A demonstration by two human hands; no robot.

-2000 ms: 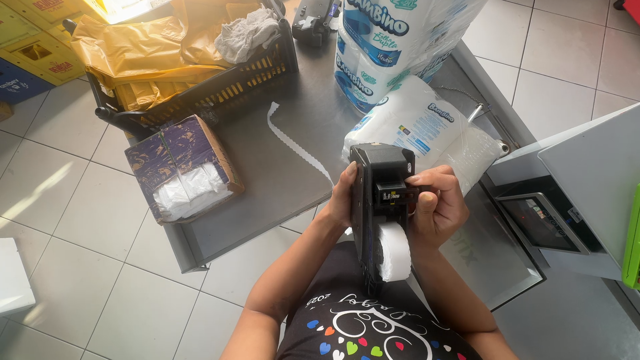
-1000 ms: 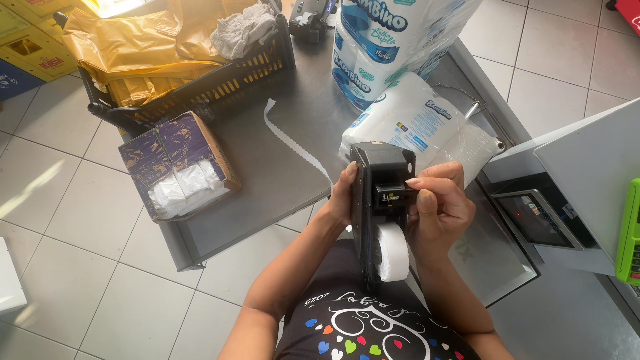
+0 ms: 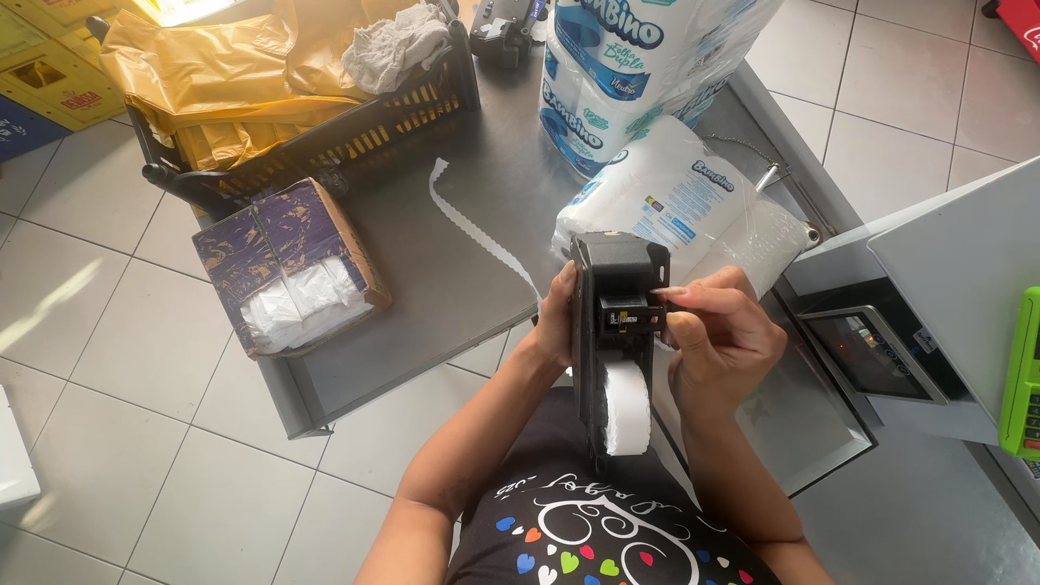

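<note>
A black handheld price labeler is held upright over the counter's front edge, in front of my body. My left hand grips its left side. At its right side, the thumb and index finger of my right hand pinch a small part beside the display window. The roll of white labels sits in the labeler's lower end. A strip of white labels curls over the metal counter to the left of the labeler and passes out of sight behind my left hand.
The metal counter bears a black plastic crate with yellow bags and a grey cloth, a cardboard box of white plastic bags, toilet paper packs and a black device. At right are a screen and a green card terminal.
</note>
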